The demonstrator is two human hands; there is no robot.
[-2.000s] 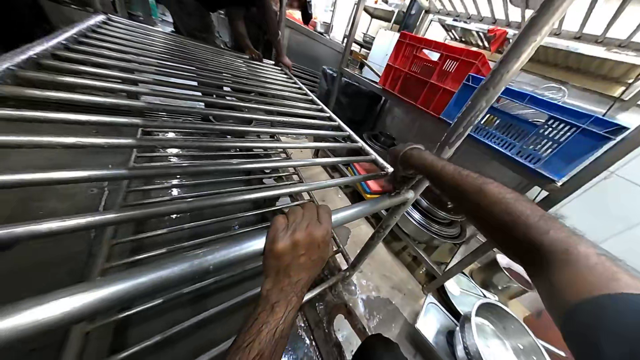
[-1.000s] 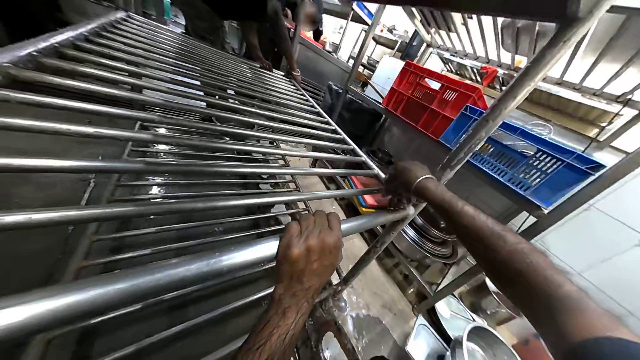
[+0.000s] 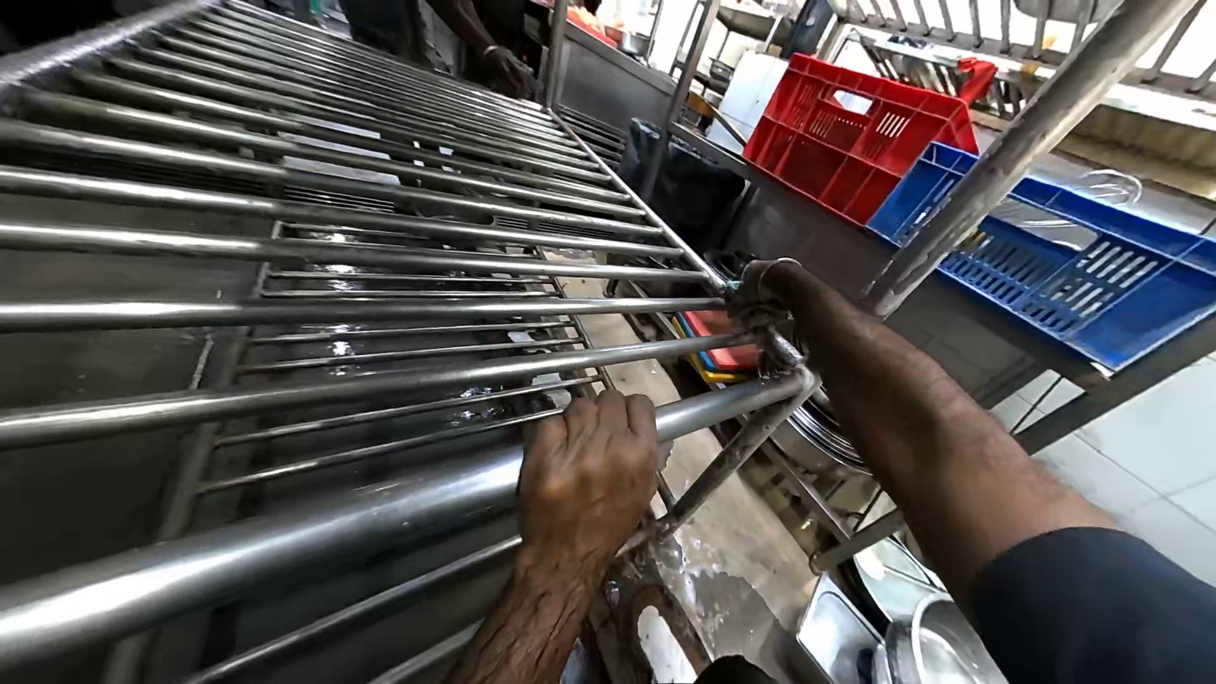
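Observation:
A metal rack with a shelf of round bars [image 3: 380, 252] fills the left and middle of the view. My left hand [image 3: 594, 470] is closed around the thick front tube [image 3: 380, 513], a little short of its right corner. Beyond that corner, my right hand [image 3: 760, 290] is at the shelf's side rail; its fingers are partly hidden, and it seems to hold something dark and crumpled against the bars, too unclear to name. A thin band circles the right wrist. Lower bars and a wet surface show through the shelf.
Another person's hand [image 3: 508, 71] is at the shelf's far end. A red plastic crate [image 3: 855, 133] and a blue plastic crate [image 3: 1073, 256] stand on a counter at right, behind a slanted metal post [image 3: 1026, 152]. Metal pans [image 3: 940, 646] lie below; the floor [image 3: 731, 532] is wet.
My right hand has shifted slightly along the side rail near the corner. My left hand stays on the front tube. The other person's hands at the far end have moved.

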